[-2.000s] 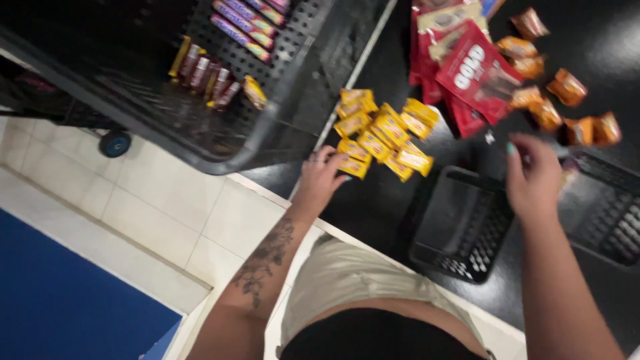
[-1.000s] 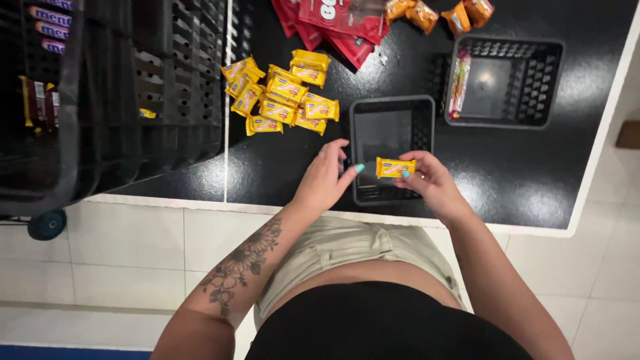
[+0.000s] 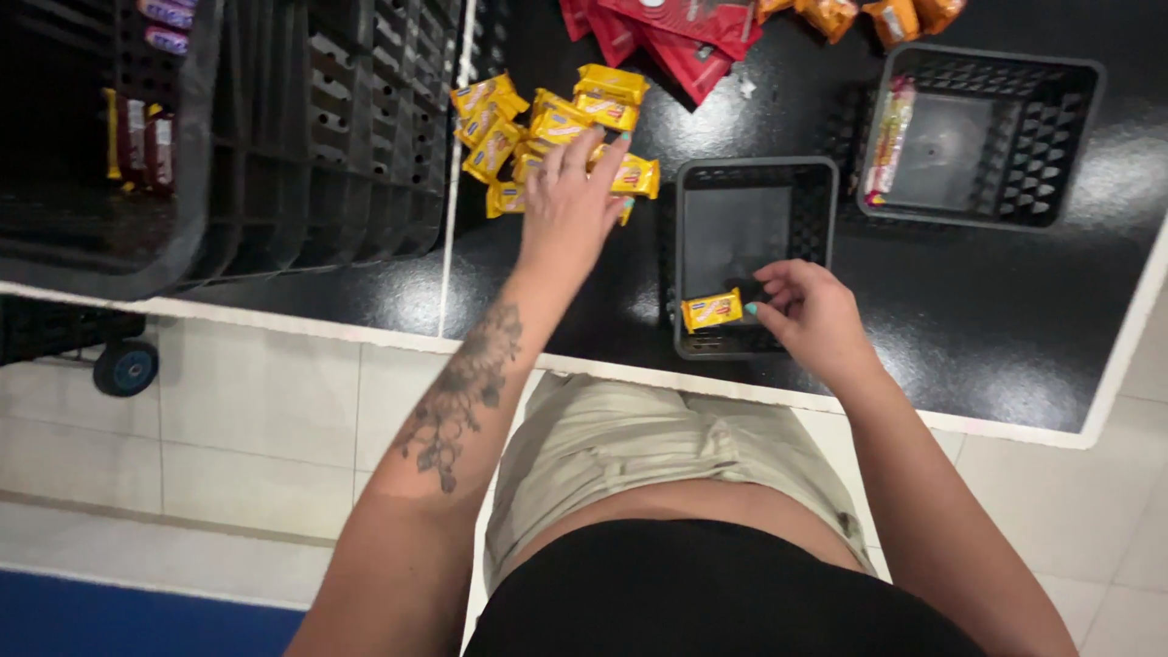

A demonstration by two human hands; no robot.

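My left hand (image 3: 570,192) reaches over a pile of small yellow snack packets (image 3: 493,146) on the black table, fingers spread on the packets; whether it grips one cannot be told. Over the right side of a small black plastic basket (image 3: 756,164) is my right hand (image 3: 803,306), its fingers apart and holding nothing. One yellow packet (image 3: 713,311) lies in that basket's near left corner, just beside my right thumb. A second small black basket (image 3: 985,219), farther right, has a pink and yellow wrapped sweet stick (image 3: 891,141) along its left side.
A large black crate (image 3: 319,137) on the left holds dark red and yellow wrapped bars (image 3: 137,146) and purple rolls (image 3: 169,26). Red pouches (image 3: 684,41) and orange packets (image 3: 894,20) lie at the far side. The table's white edge (image 3: 776,396) runs by my waist.
The yellow packet that my right hand held a second ago now lies in the near basket, let go. My left hand has moved from beside that basket to the yellow pile.
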